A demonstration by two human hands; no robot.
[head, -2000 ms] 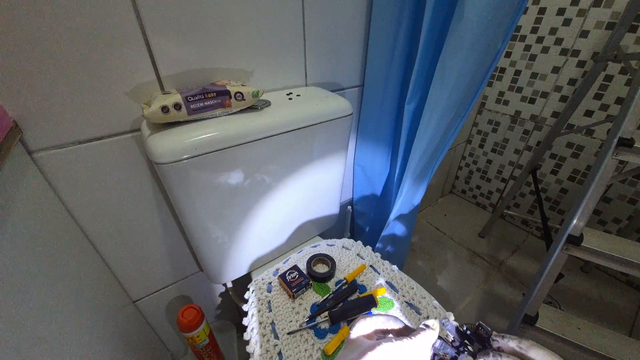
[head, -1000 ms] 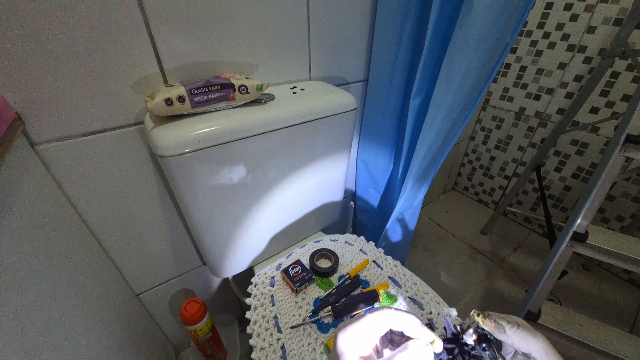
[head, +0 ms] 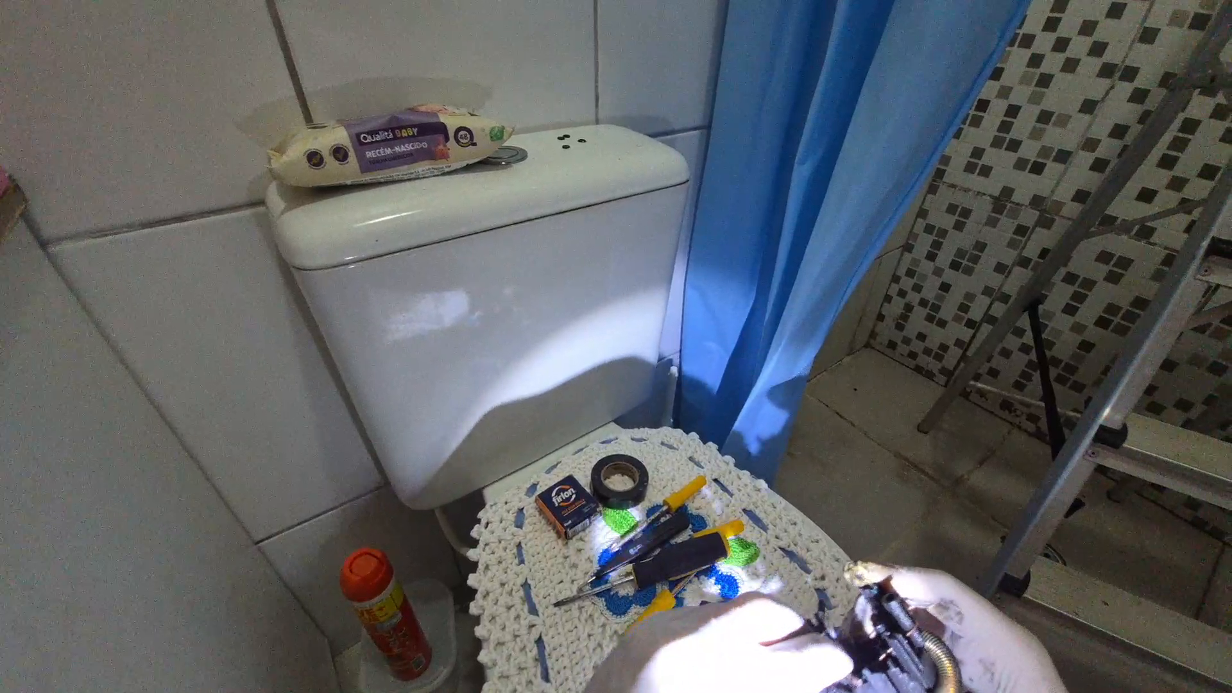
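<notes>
My left hand (head: 722, 650), in a pale glove and brightly lit, touches a dark cluster of black parts (head: 881, 640) at the bottom of the view. My right hand (head: 972, 616), in a smudged pale glove, holds that cluster from the right, beside a ribbed metallic flexible piece (head: 940, 662). Just beyond my left hand, screwdrivers with black and yellow handles (head: 681, 560) lie on a white crocheted toilet-lid cover (head: 520, 616). Behind them are a roll of black tape (head: 619, 481) and a small dark box (head: 568, 506).
A pack of wipes (head: 395, 146) rests on the white toilet cistern (head: 500, 318). A red bottle with an orange cap (head: 385, 616) stands at lower left. A blue curtain (head: 799, 212) hangs right of the cistern, and an aluminium stepladder (head: 1107, 433) stands at far right.
My left hand has turned and its fingers now reach right to the black parts. The tools, tape and box lie as before.
</notes>
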